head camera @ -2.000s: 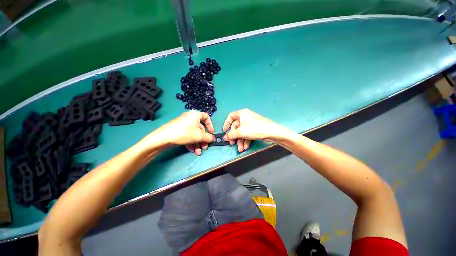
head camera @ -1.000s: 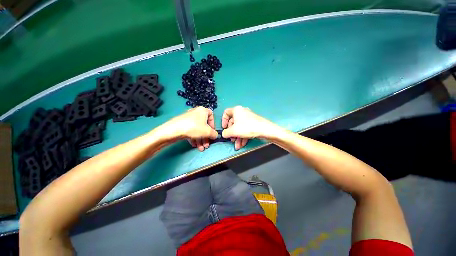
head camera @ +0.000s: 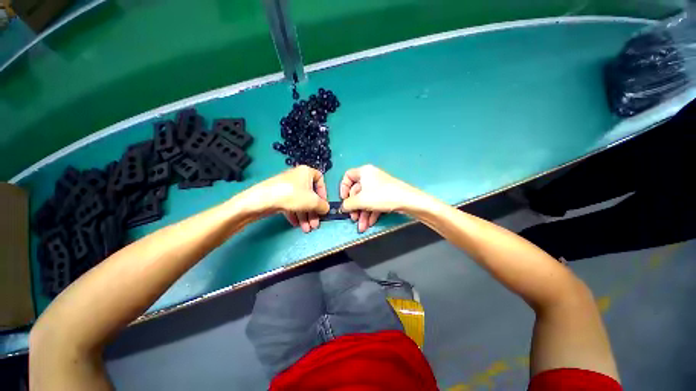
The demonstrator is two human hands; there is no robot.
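A flat black three-hole plate [head camera: 334, 211] is held between my two hands just above the front edge of the bench. My left hand [head camera: 305, 200] grips its left end with fingertips and thumb. My right hand [head camera: 362, 200] grips its right end the same way. The fingers cover much of the plate, so I cannot tell which holes hold inserts. A loose pile of small shiny black round inserts [head camera: 307, 128] lies just beyond my hands. A large heap of matte black plates [head camera: 130, 179] lies to the left.
A metal post [head camera: 285, 42] stands behind the inserts at the raised green surface. A brown cardboard box [head camera: 15, 260] is at the far left. A clear plastic bag with dark contents [head camera: 647, 72] lies at the bench's right end. A person's dark-clothed legs [head camera: 603, 206] are at the right.
The plastic bag now shows on the bench's right end. The person in dark trousers came into view at the right. My hands stay together on the plate with small finger shifts.
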